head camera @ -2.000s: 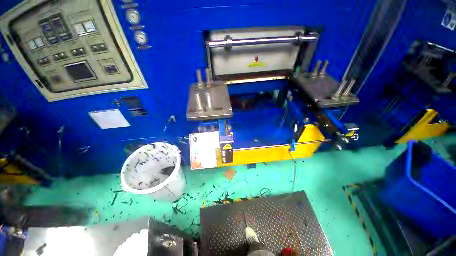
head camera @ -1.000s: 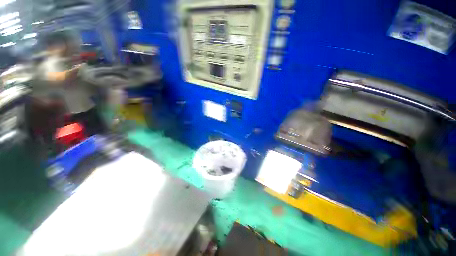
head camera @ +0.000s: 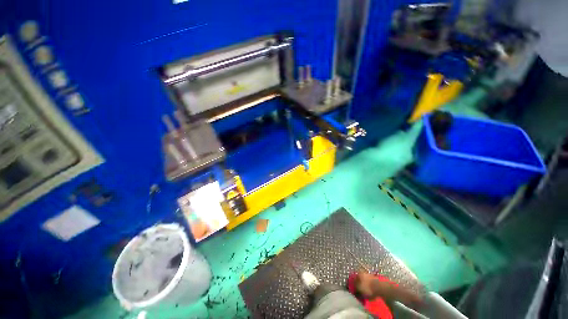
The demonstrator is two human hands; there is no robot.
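My right hand point(head camera: 367, 286) is bare and blurred at the bottom, right of centre, with its forearm running to the right. It lies over a red object point(head camera: 378, 308) that shows on both sides of it; whether the fingers grip it cannot be told. Left of it, a grey shape with a white tip point(head camera: 309, 280) is over the chequered plate; it looks like a leg and shoe, but is blurred. My left hand cannot be made out. The moulding press point(head camera: 268, 193) stands ahead, with side plates and upright pins.
The white scrap bucket point(head camera: 200, 274) with black trimmings stands at lower left. A chequered standing plate point(head camera: 336, 246) lies on the green floor among black scraps. A blue tote point(head camera: 479, 173) stands at right. The cream control panel point(head camera: 78, 152) is at the left edge.
The view swings left to the bench and a person, then back right. The bench is out of view and the blue tote shows more. My right hand and more red have come into view.
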